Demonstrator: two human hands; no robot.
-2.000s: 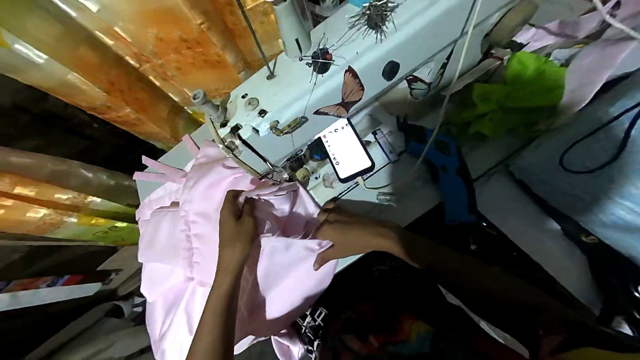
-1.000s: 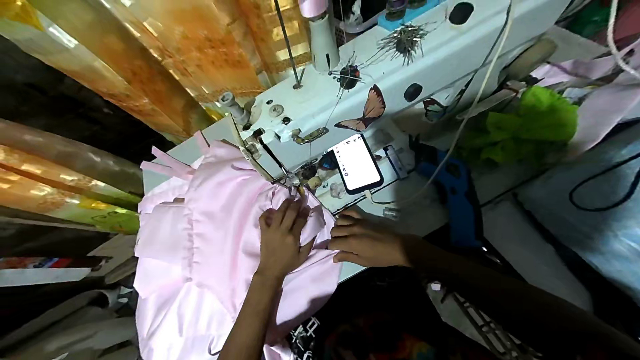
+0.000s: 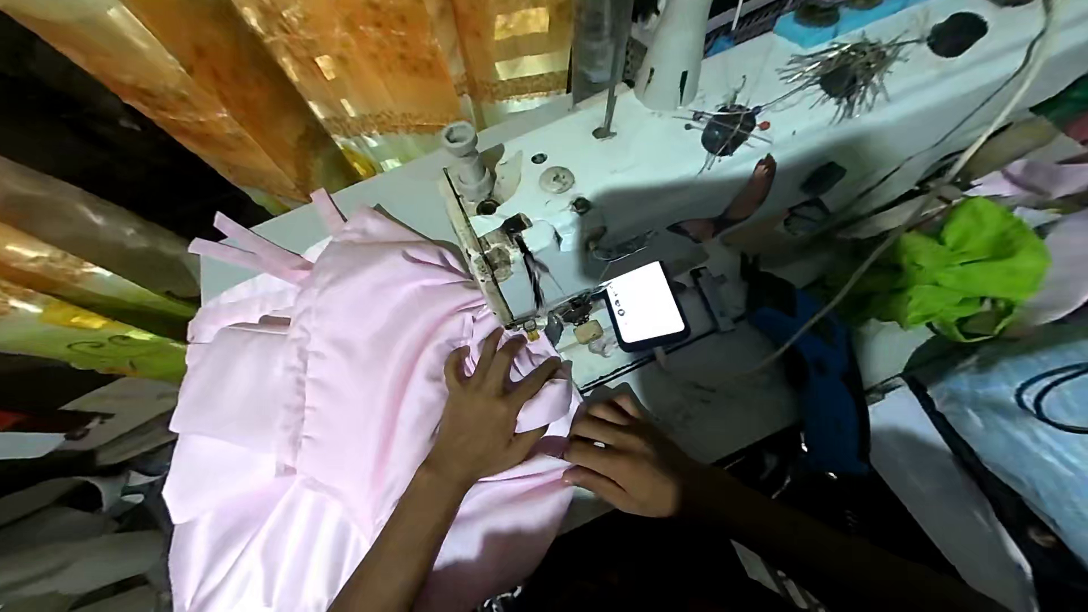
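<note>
Pink satin fabric (image 3: pixel 365 357), gathered and sewn with narrow straps at its top left, spreads over the bed of a white sewing machine (image 3: pixel 646 170). My left hand (image 3: pixel 489 408) lies on the fabric just below the presser foot (image 3: pixel 531 327), fingers spread and pressing it down. To its right, my right hand (image 3: pixel 620 455) pinches the fabric's right edge between thumb and curled fingers. The needle area is small and partly blurred. A smartphone (image 3: pixel 646 308) with a lit screen rests on the machine bed right of the presser foot.
Pin cushions (image 3: pixel 728 129) with pins sit on the machine's arm. A pale cable (image 3: pixel 884 246) hangs across the right side. A blue-and-black tool (image 3: pixel 820 382) lies right of the phone, near bright green fabric (image 3: pixel 977 263). Orange curtains (image 3: pixel 357 76) hang at the upper left.
My left hand has moved from gripping bunched fabric to lying flat on it near the presser foot. The fabric has been spread flatter there. The view has moved closer to the machine.
</note>
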